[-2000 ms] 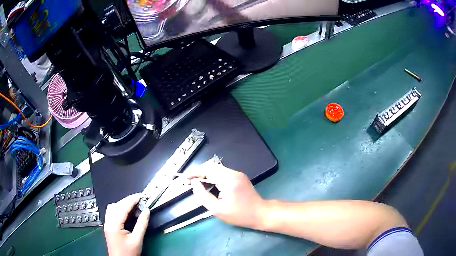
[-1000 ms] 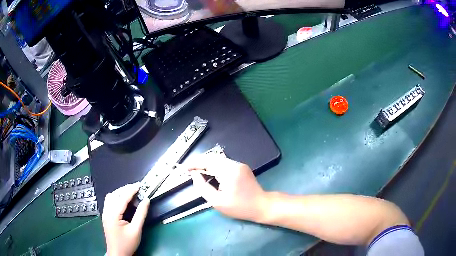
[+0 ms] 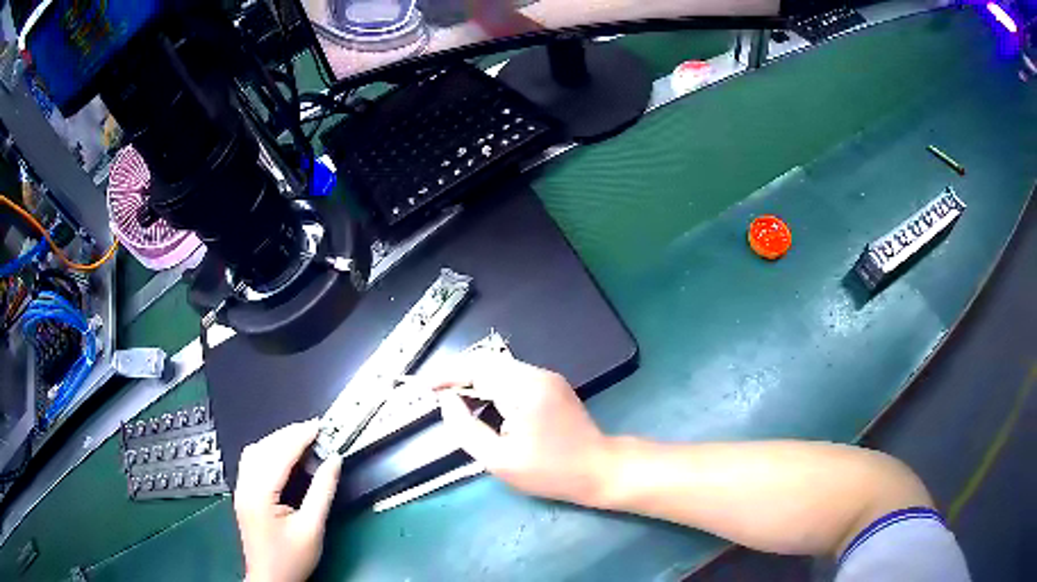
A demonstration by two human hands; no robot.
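A narrow metal strip fixture (image 3: 392, 362) lies slanted on the black microscope base (image 3: 557, 298), its middle glaring white under the lamp. My left hand (image 3: 282, 497) holds its near end between thumb and fingers. My right hand (image 3: 517, 426) holds a thin stick (image 3: 421, 384) like a pen, its tip at the strip's middle; the tip is hard to make out in the glare. A second pale strip (image 3: 491, 344) lies beside the first, partly hidden under my right hand. A thin white strip (image 3: 426, 487) lies at the base's front edge.
The microscope barrel (image 3: 227, 193) stands over the base's left. Strips with small round parts (image 3: 173, 452) lie at left. An orange dish (image 3: 770, 237), a stack of strips (image 3: 910, 241) and a thin rod (image 3: 946, 159) lie right. Keyboard (image 3: 438, 142), monitor stand and pink fan (image 3: 142, 210) are behind.
The view has shifted slightly since the first frame. Both hands stay on the strip and stick, with only a slight move of the right hand.
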